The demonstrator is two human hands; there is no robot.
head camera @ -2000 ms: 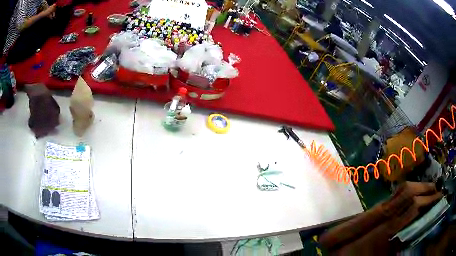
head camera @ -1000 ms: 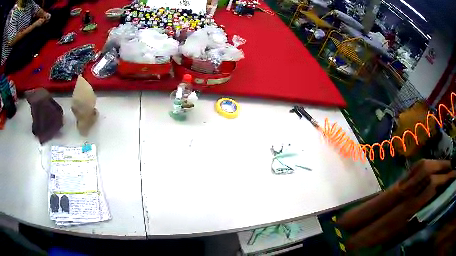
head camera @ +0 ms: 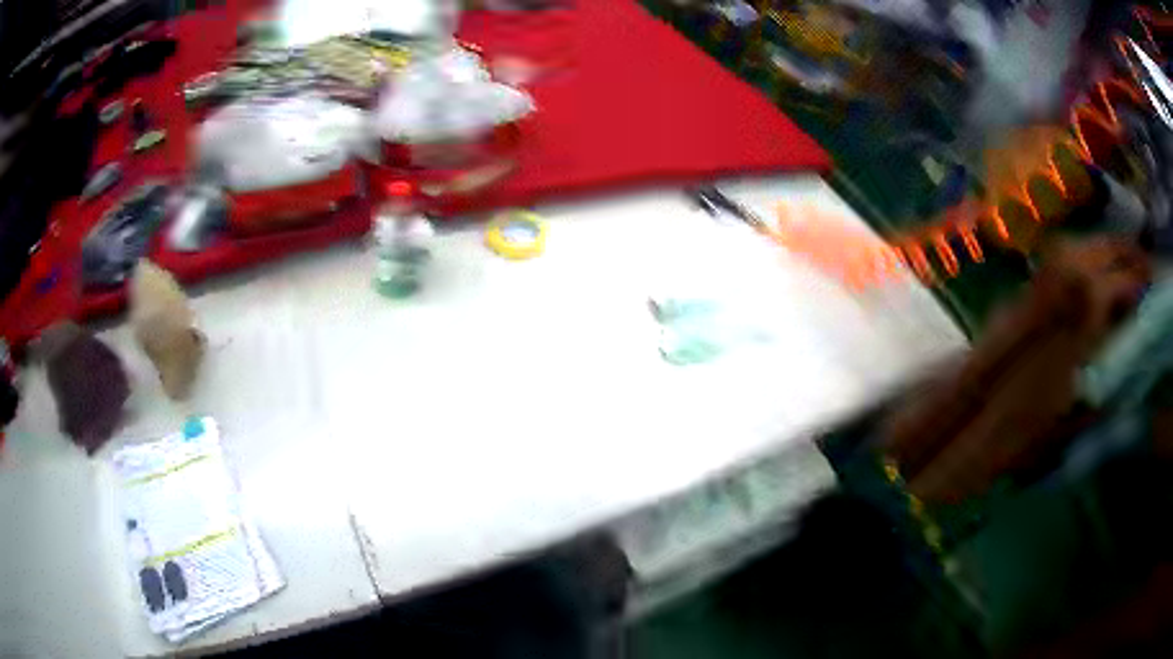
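Neither of my hands can be made out; the picture is blurred by motion. A white table (head camera: 476, 438) lies in front of me. On it are a yellow tape roll (head camera: 516, 236), a small bottle with a red cap (head camera: 400, 245), a pale green tangle (head camera: 701, 331) and a black tool (head camera: 728, 206) joined to a coiled orange hose (head camera: 843, 247). Printed work sheets (head camera: 200, 534) lie at the left near the front edge. A dark brown piece (head camera: 86, 386) and a beige piece (head camera: 167, 332) stand behind them.
Red cloth (head camera: 630, 103) covers the far part of the table, with plastic-bagged red tubs (head camera: 293, 193). A brown garment (head camera: 1016, 373) is at the right, beyond the table edge. A white drawer unit (head camera: 733, 515) and a dark round shape, perhaps a bin, are below the front edge.
The view has turned and tilted, so the table now runs up to the right and more floor shows below it. The table items keep their places. A person at the far left is no longer clear.
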